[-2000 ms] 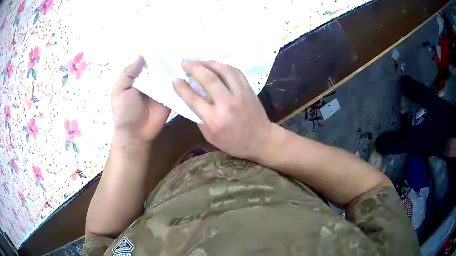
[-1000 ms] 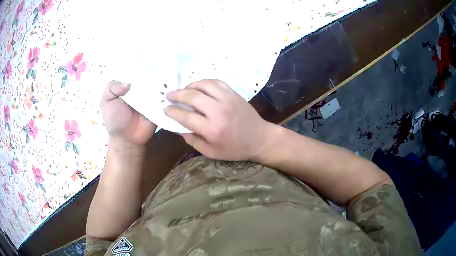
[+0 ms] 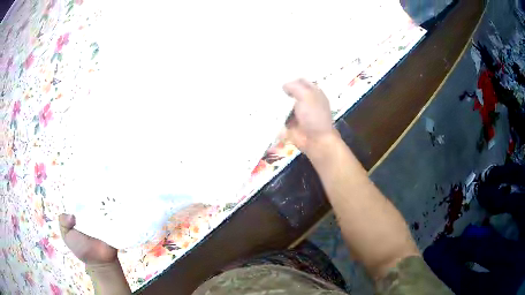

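The white eyelet fabric spreads over the table, mostly overexposed, with a few small dark holes near its lower left end. My left hand is at that lower left end, thumb outward, holding the fabric's edge; its other fingers are hidden by the fabric. My right hand is slightly blurred and holds the fabric's right edge near the table's edge; its fingertips are partly hidden. The fabric's near edge curves between my hands, with the floral cloth showing beside it.
The brown table edge runs diagonally, with a clear plastic patch on it. Beyond it is a grey floor with white and red scraps. Dark blue material lies at the lower right.
My hands have moved far apart, left hand down and left, right hand up and right. The fabric's near edge is spread between them. The view has shifted.
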